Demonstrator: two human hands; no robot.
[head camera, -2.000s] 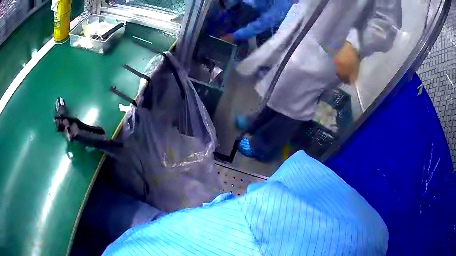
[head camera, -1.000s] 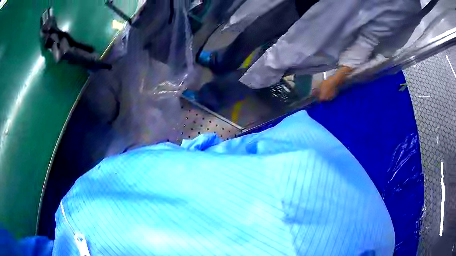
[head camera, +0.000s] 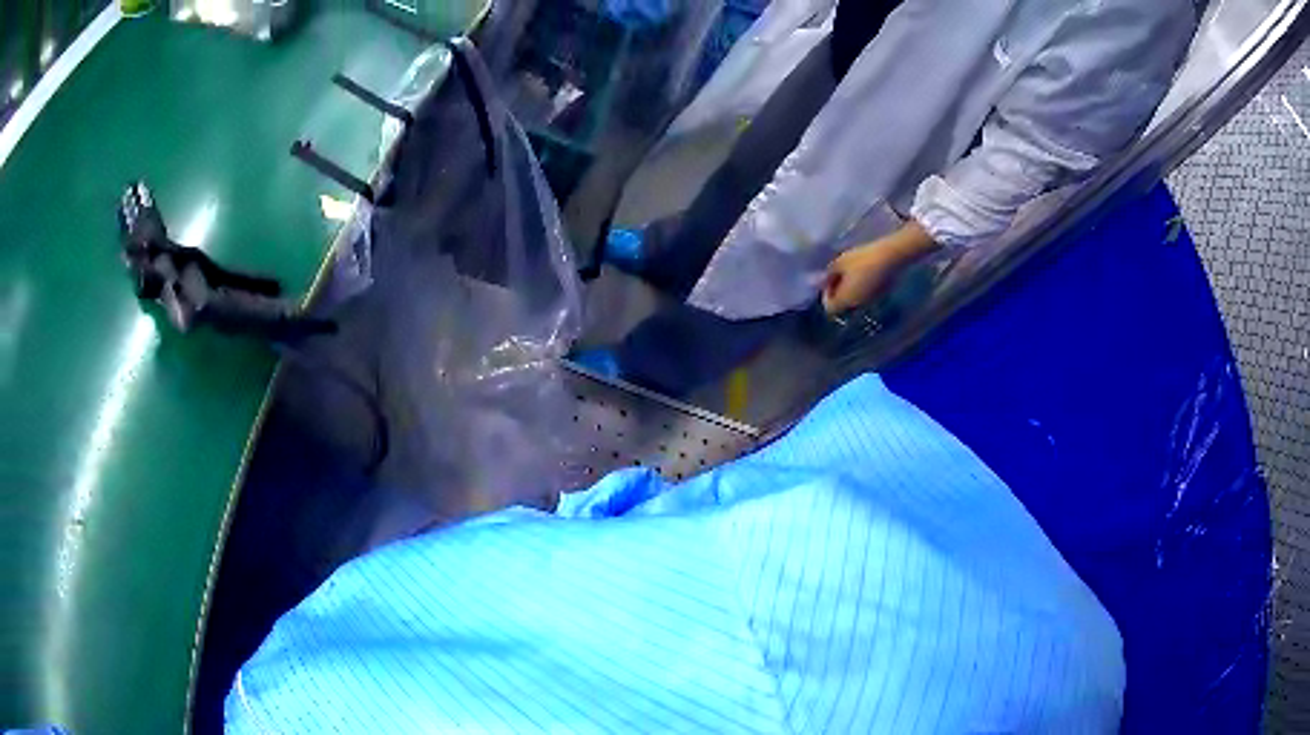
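Neither of my hands shows in the head view. My light blue striped smock (head camera: 690, 618) fills the lower middle, and a small bit of blue cloth shows at the bottom left corner. The green bench top (head camera: 86, 431) curves along the left. A black jointed clamp (head camera: 187, 287) with a metallic tip stands at the bench's near edge. A clear plastic bag (head camera: 489, 388) hangs from that edge, below thin black prongs (head camera: 371, 98).
A person in a grey-white smock (head camera: 891, 144) stands beyond the bag, one bare hand (head camera: 866, 273) hanging down. A perforated metal footplate (head camera: 647, 431) lies below. A blue panel (head camera: 1106, 431) is at the right. A clear tray (head camera: 237, 12) is cut off at the top.
The view has tilted down, then partly back up. The yellow bottle has left the picture. The person in grey-white has shifted, and their hand hangs lower than at first.
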